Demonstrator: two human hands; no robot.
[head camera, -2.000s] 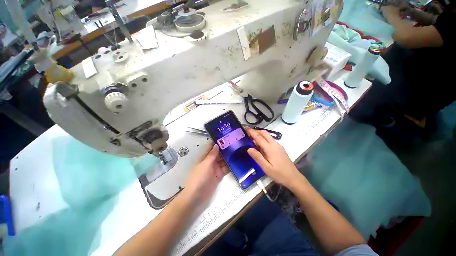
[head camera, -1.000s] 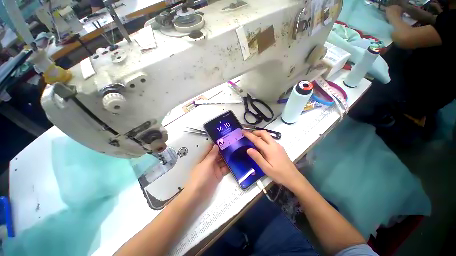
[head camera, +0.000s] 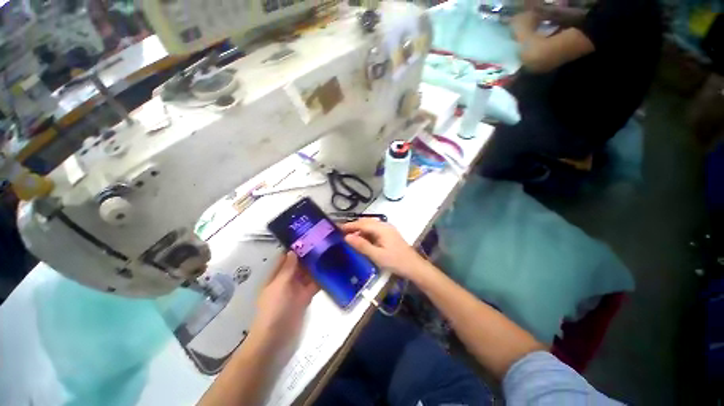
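Note:
A dark smartphone (head camera: 324, 252) with a lit blue-purple screen lies tilted between my hands over the table's front part, a cable at its lower end. My left hand (head camera: 287, 295) holds the phone's left edge, fingers partly hidden under it. My right hand (head camera: 383, 247) is at the phone's right edge, fingers along its side. Pale mint sheer fabric (head camera: 95, 337) lies left of the needle area. The presser foot area (head camera: 213, 290) is left of the phone, with no hand at it.
The off-white sewing machine (head camera: 230, 151) spans behind the phone. Black scissors (head camera: 349, 192), snips (head camera: 361, 216) and a thread cone (head camera: 396, 171) stand or lie behind the right hand. Mint fabric (head camera: 532, 262) hangs at the right. Another person (head camera: 587, 87) sits at the upper right.
The view has turned right, so the machine, phone and hands appear further left. My right thumb has moved off the screen towards the phone's edge. The phone stays held.

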